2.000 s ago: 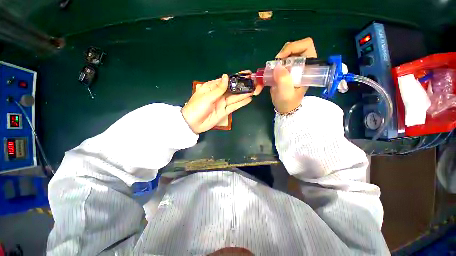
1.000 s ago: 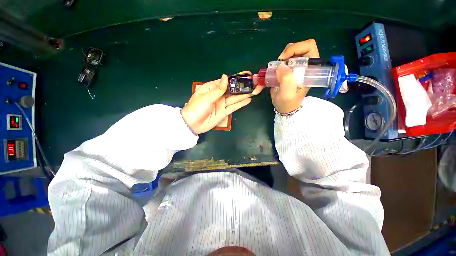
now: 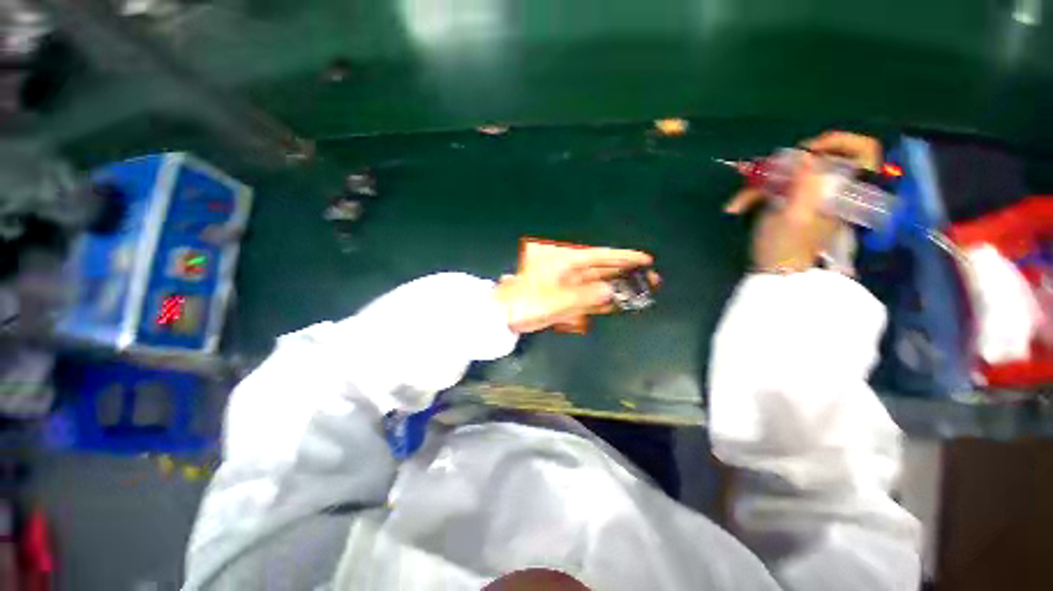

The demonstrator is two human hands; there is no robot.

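Note:
The picture is blurred. My left hand (image 3: 566,286) holds a small black electronic module (image 3: 632,289) at its fingertips, above the square pad fixture with an orange-red border (image 3: 574,324), which it partly covers. My right hand (image 3: 797,225) is round the clear dispensing syringe (image 3: 860,201), well to the right of the module. The syringe's red end (image 3: 759,171) and thin needle (image 3: 725,161) point left, apart from the module. The blue adapter (image 3: 912,219) is at its back.
Two small black modules (image 3: 344,209) lie at the left on the green bench (image 3: 462,196). A blue control box (image 3: 196,260) stands at far left. At right are a blue dispenser controller (image 3: 933,312) and a red bin (image 3: 1022,369) with white paper. Blue plastic (image 3: 139,406) shows below left.
The view has shifted, so the bench sits lower and further right. The syringe and right hand have moved away from the module to the right. The left hand still holds the module, now lower, by the pad.

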